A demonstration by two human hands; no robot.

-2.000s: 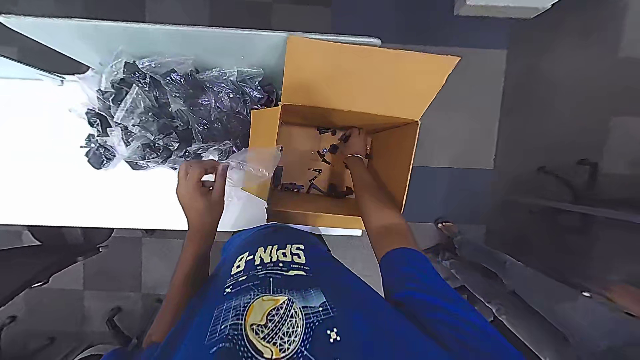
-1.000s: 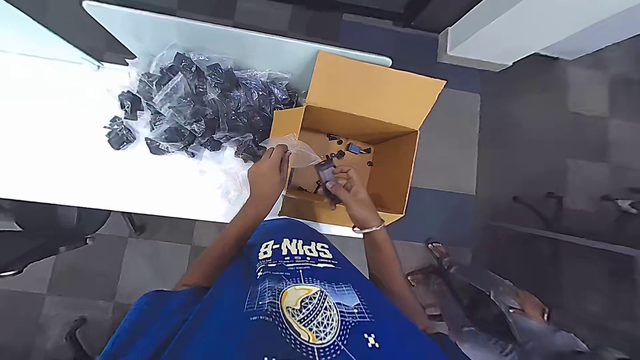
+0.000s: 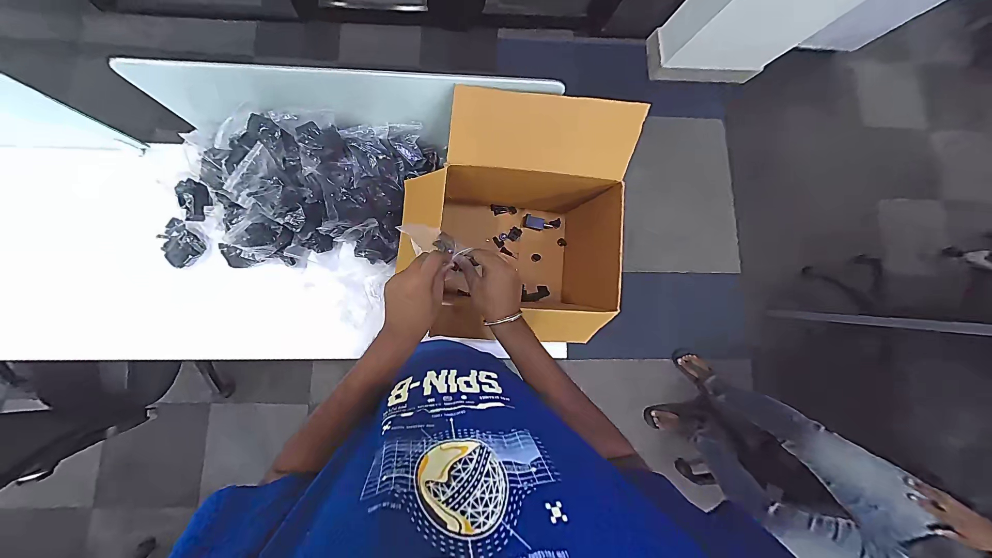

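Observation:
An open cardboard box (image 3: 593,248) holds several small black parts (image 3: 535,222) scattered over its bottom. Over the box's near left side my left hand (image 3: 415,294) and my right hand (image 3: 494,285) meet, fingertips close together, both pinching a clear plastic bag (image 3: 421,235). Something dark shows in or behind the bag; the fingers hide most of it. A bracelet circles my right wrist. Left of the box lies a large pile of clear plastic bags with black parts inside (image 3: 310,186).
The box stands at the right end of a white table (image 3: 194,318), its far flap (image 3: 546,136) raised. A chair (image 3: 70,411) is at the near left. On the right are another person's legs in jeans (image 3: 814,457). A white pillar base (image 3: 701,46) rises beyond the table.
Two seconds ago my right hand was inside the box and my left hand held a bag beside it. My right hand has since come up to the bag, and both hands are now together.

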